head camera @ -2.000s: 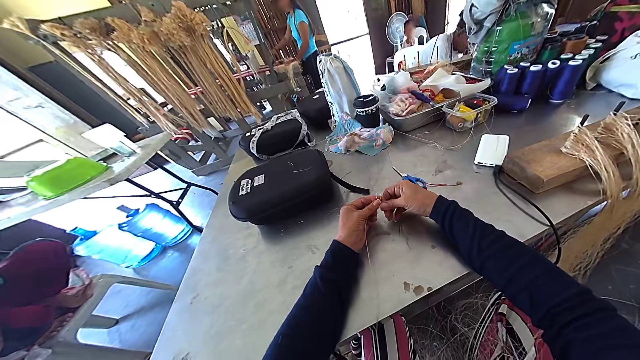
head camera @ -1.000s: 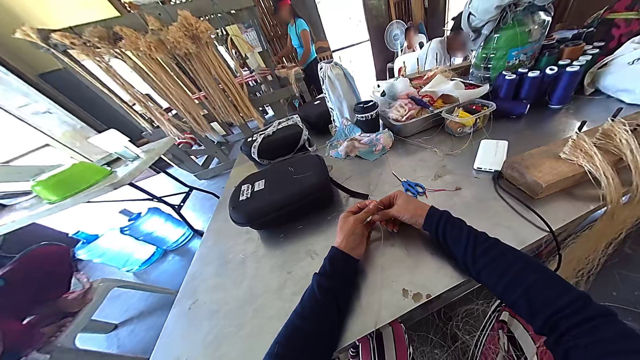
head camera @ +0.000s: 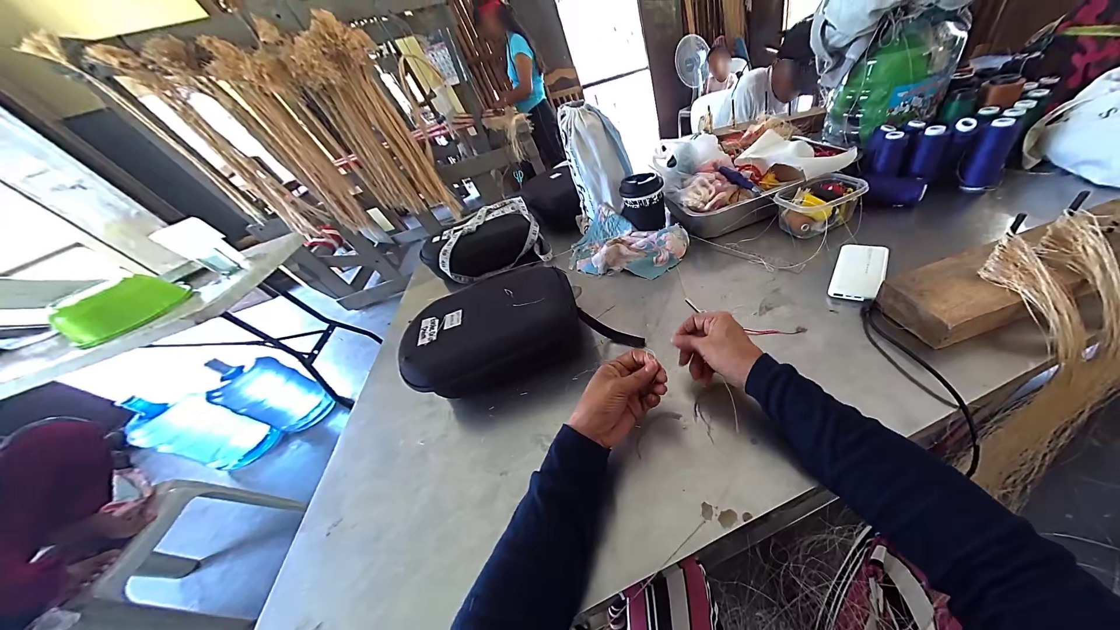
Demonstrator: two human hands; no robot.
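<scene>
My left hand [head camera: 619, 395] pinches a thin pale fibre strand between thumb and fingertips above the metal table [head camera: 394, 490], just in front of a black zippered case [head camera: 494, 328]. A short gap to its right separates it from my right hand [head camera: 713, 347], whose fingers are bent together; a fine strand [head camera: 732, 404] hangs below them. Whether that hand grips the strand cannot be told. Behind the right hand lie scissors, mostly hidden, with a blade tip [head camera: 692, 305] and a red cord [head camera: 774, 332] showing. Loose dark fibre bits lie on the table beneath.
A white power bank [head camera: 858, 271] with a black cable lies right, beside a wooden block [head camera: 962, 289] draped with raw fibres [head camera: 1063, 289]. Behind are a lidded black cup [head camera: 643, 201], a metal tray [head camera: 726, 219] and blue thread spools [head camera: 929, 155]. Other people sit and stand farther off.
My hands were together at the fingertips in both earlier frames; now they are apart, the right one farther right and up. It now covers the blue-handled scissors seen before.
</scene>
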